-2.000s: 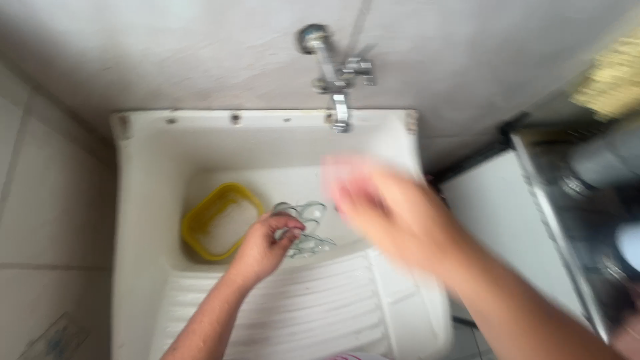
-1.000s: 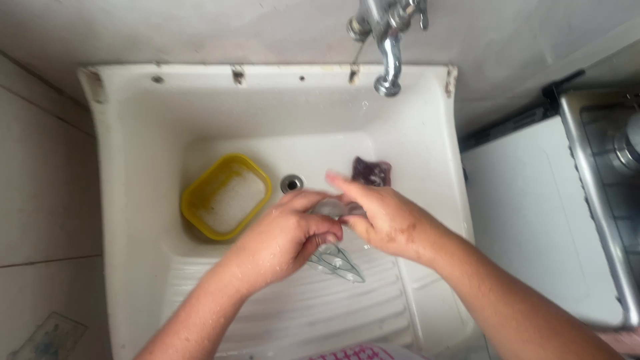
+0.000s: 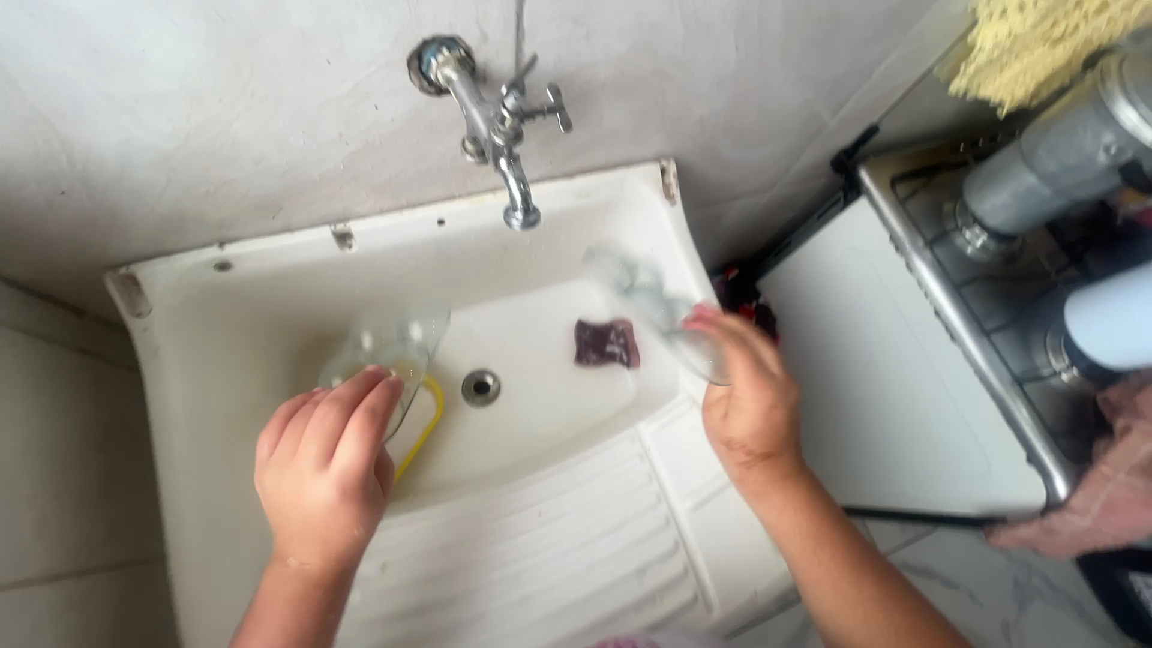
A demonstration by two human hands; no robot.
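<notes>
My left hand (image 3: 328, 450) grips a clear, see-through piece (image 3: 423, 337) with rounded bumps, blurred, over the left part of the white laundry sink. In my right hand (image 3: 751, 387) is a similar clear piece (image 3: 648, 292), also blurred, held above the basin's right side. A yellow-rimmed container (image 3: 430, 423) lies under my left hand, mostly hidden by it. Between the hands, a dark purple scrubbing pad or cloth (image 3: 605, 344) with some suds rests on the basin floor, right of the metal drain (image 3: 481, 388).
A chrome faucet (image 3: 517, 193) on the wall reaches over the sink's back edge. The ribbed washboard (image 3: 540, 531) slopes at the front. To the right stands a stove (image 3: 963, 315) with a metal pot (image 3: 1035, 180) and a pinkish cloth (image 3: 1089, 495); yellow fabric (image 3: 1044, 45) is above.
My hands, together over the sink a second ago, are now apart, each with a clear piece. The left hand now covers much of the yellow container. The view has shifted and tilted.
</notes>
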